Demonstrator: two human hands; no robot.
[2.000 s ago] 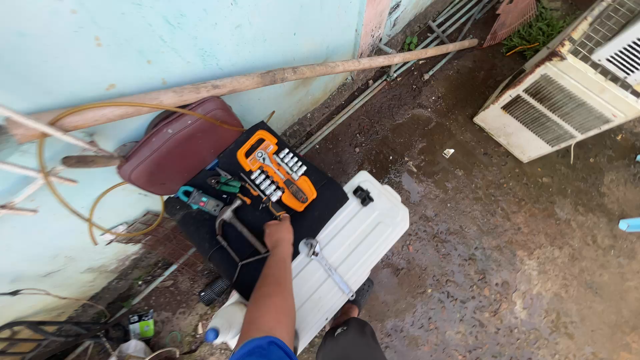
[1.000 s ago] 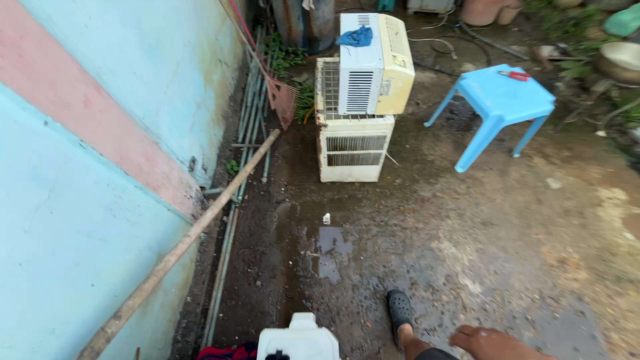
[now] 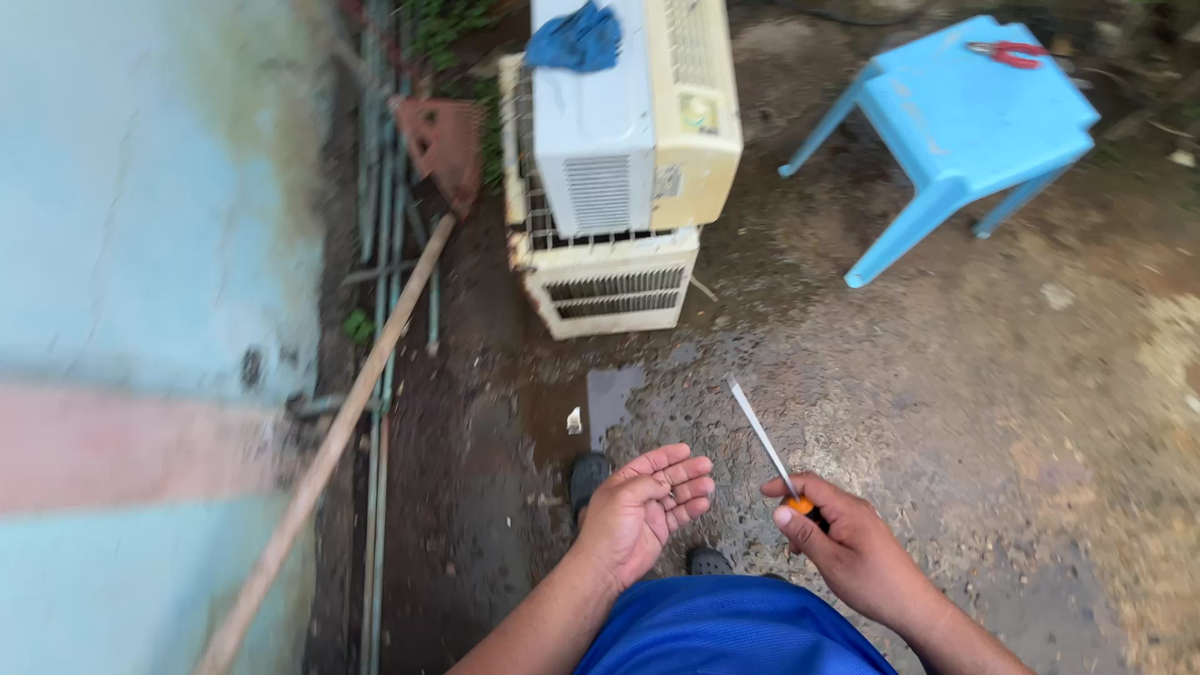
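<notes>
My left hand [image 3: 647, 511] is palm up and cupped, its thumb bent in over what looks like a small metal piece [image 3: 669, 493] at the fingers; the piece is too small to name. To its right, my right hand [image 3: 839, 539] grips the orange and black handle of a flat-bladed screwdriver [image 3: 761, 436]. The metal blade points up and to the left, clear of my left hand. Beyond both hands, a window air conditioner [image 3: 595, 122] with a cream front stands on a rusty-edged, grilled metal unit [image 3: 614, 286]. A blue cloth [image 3: 577, 37] lies on top of it.
At the upper right, a blue plastic stool [image 3: 980, 112] bears red-handled pliers [image 3: 1014, 53]. A long wooden pole [image 3: 328, 445] and thin metal pipes [image 3: 380, 497] run beside the painted wall [image 3: 150, 225]. A reddish rake head [image 3: 445, 150] is near the pole's far end. The ground is wet.
My view has swung from the tools on the white case to the air conditioner. Both hands are now in view, and the screwdriver shows in my right hand.
</notes>
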